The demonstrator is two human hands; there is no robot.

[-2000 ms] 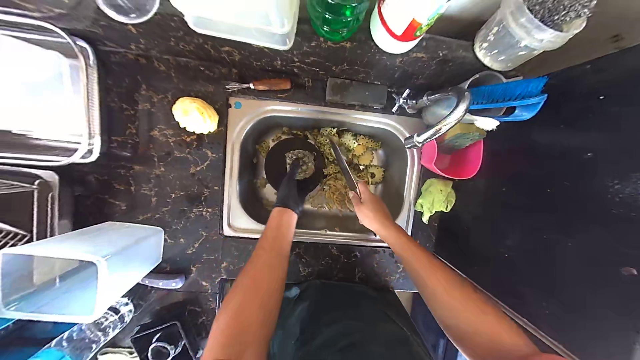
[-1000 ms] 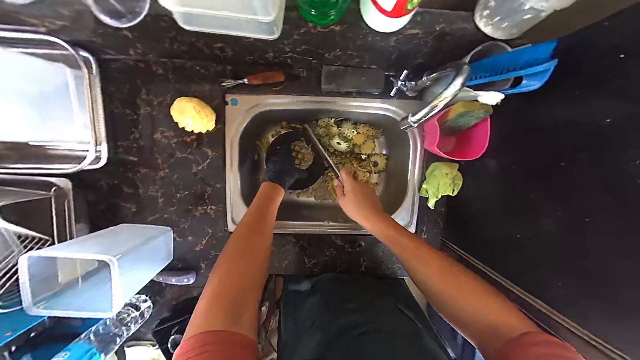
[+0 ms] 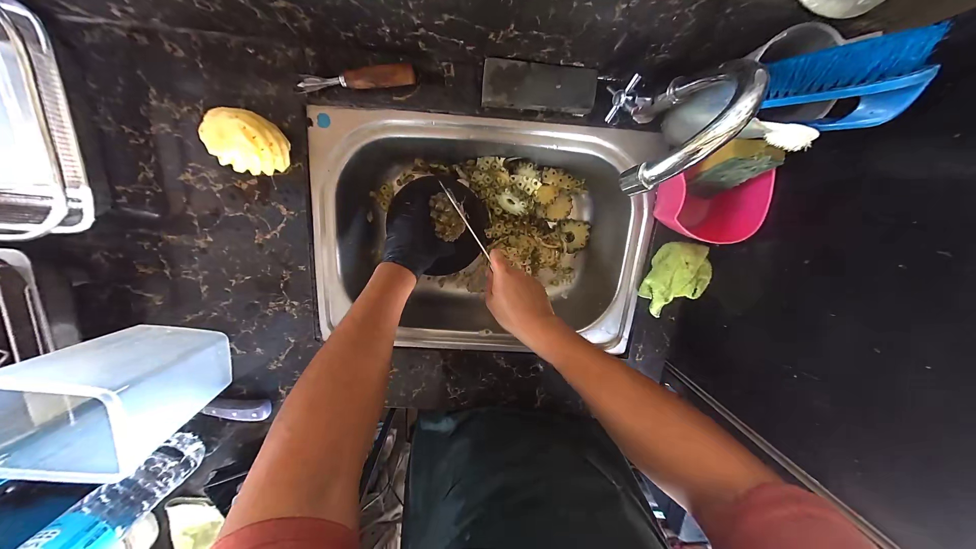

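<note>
In the steel sink, my left hand, in a black glove, grips a pineapple, whose rough brownish end shows over a round black board or dish. My bare right hand is closed around a knife, its handle hidden in the fist. The blade slants up and left across the pineapple's right side. Pineapple peelings lie heaped right of the black round thing, on the sink floor. A peeled yellow pineapple rests on the dark counter, left of the sink.
Behind the sink lie a wooden-handled peeling tool and a grey sharpening stone. The faucet reaches over the right rim. A pink holder, blue brush and green cloth are at right. A plastic container stands lower left.
The knife blade reached up and right of the round dark thing two seconds ago; now it lies across the piece there. My right hand has shifted left. The view has moved slightly.
</note>
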